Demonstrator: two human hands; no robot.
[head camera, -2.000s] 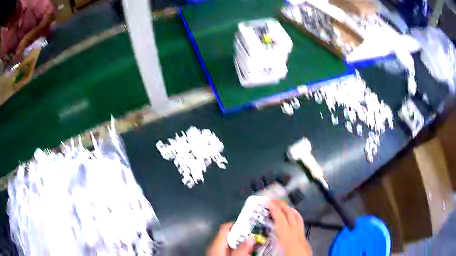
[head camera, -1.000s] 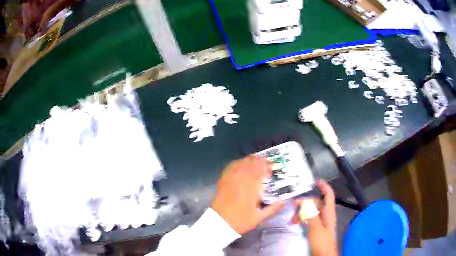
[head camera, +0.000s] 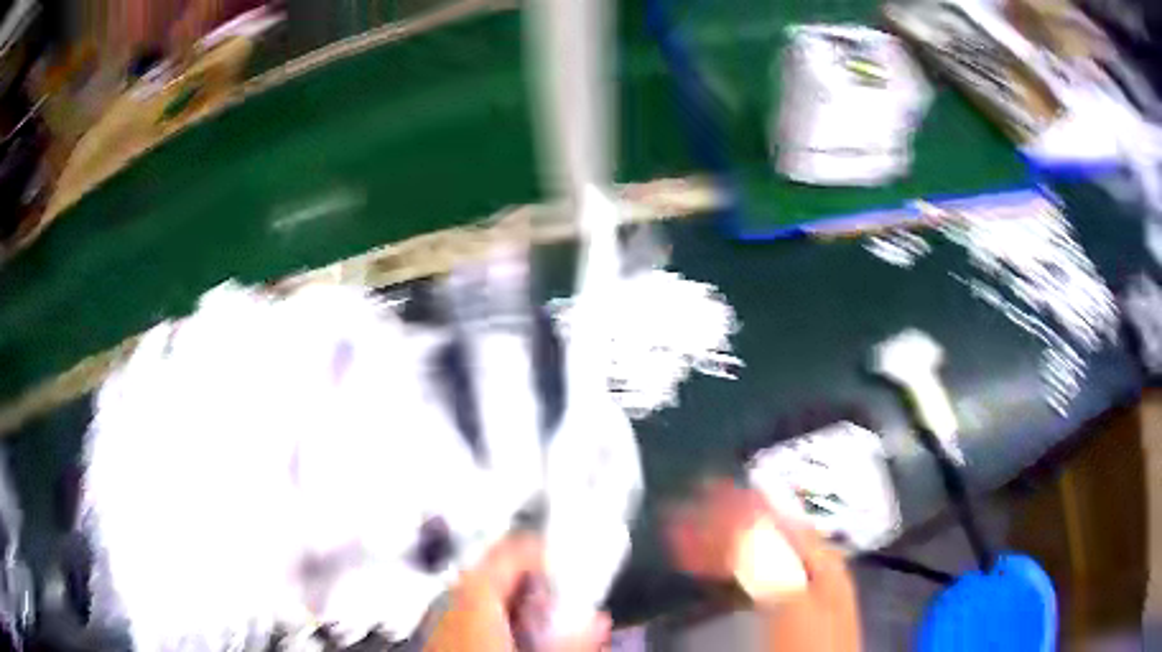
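Note:
My left hand (head camera: 510, 599) is at the bottom centre, blurred, closed on a white bagged power cord (head camera: 593, 497) that stands up from it. My right hand (head camera: 765, 560) is just left of and below the housing, its fingers curled round a short cream stub (head camera: 770, 563). The white housing (head camera: 831, 484) lies open side up at the bench's near edge, with parts inside too blurred to tell. The large bundle of bagged cords (head camera: 255, 471) lies on the left.
A pile of U-clips (head camera: 669, 334) lies behind the held cord, another pile (head camera: 1039, 261) at the right. The mallet (head camera: 937, 401) lies right of the housing. Stacked housings (head camera: 847, 108) stand on the green mat (head camera: 745, 210). A blue stool (head camera: 991, 611) is at the lower right.
My left hand has left the housing, moved left and taken hold of a bagged cord. My right hand has shifted to the housing's left side, still holding the stub. The camera view has shifted.

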